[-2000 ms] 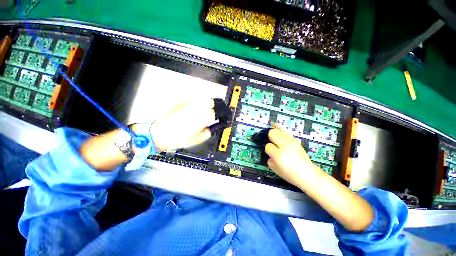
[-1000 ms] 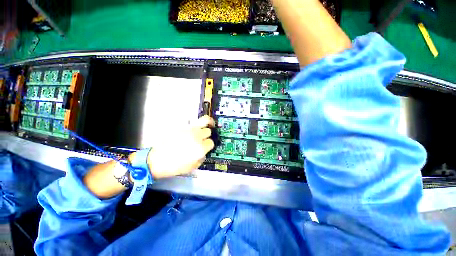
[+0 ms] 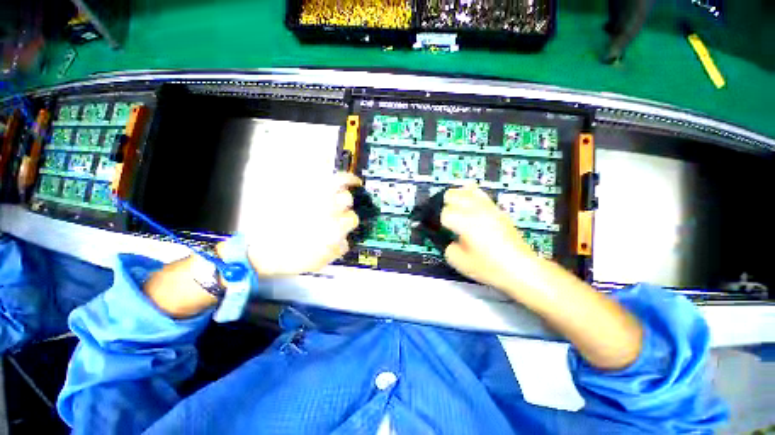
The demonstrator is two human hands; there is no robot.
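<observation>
A black wave solder pallet (image 3: 425, 106) lies on the conveyor in front of me, holding green printed circuit boards (image 3: 461, 134) in three columns. My left hand (image 3: 310, 225) is at the pallet's left edge, its black-covered fingertips bent over the lower left boards. My right hand (image 3: 476, 225) is over the lower middle boards, black-covered fingertips pointing left towards my left hand. A small gap lies between the hands. Whether either hand holds a component cannot be told; the dark finger cots hide it. Orange end bars (image 3: 585, 194) stand at both pallet sides.
Black component bins (image 3: 425, 36) with yellow and brown pieces stand on the green mat (image 3: 204, 38) beyond the conveyor (image 3: 280, 78). A second pallet (image 3: 85, 161) is at the left. A blue cord (image 3: 161, 228) runs to my left wrist strap (image 3: 234, 272). A yellow tool (image 3: 706, 60) lies right.
My right hand has come back from the bins to the middle of the pallet. My left hand stays at the pallet's left side, its black fingertips now over the lower left boards.
</observation>
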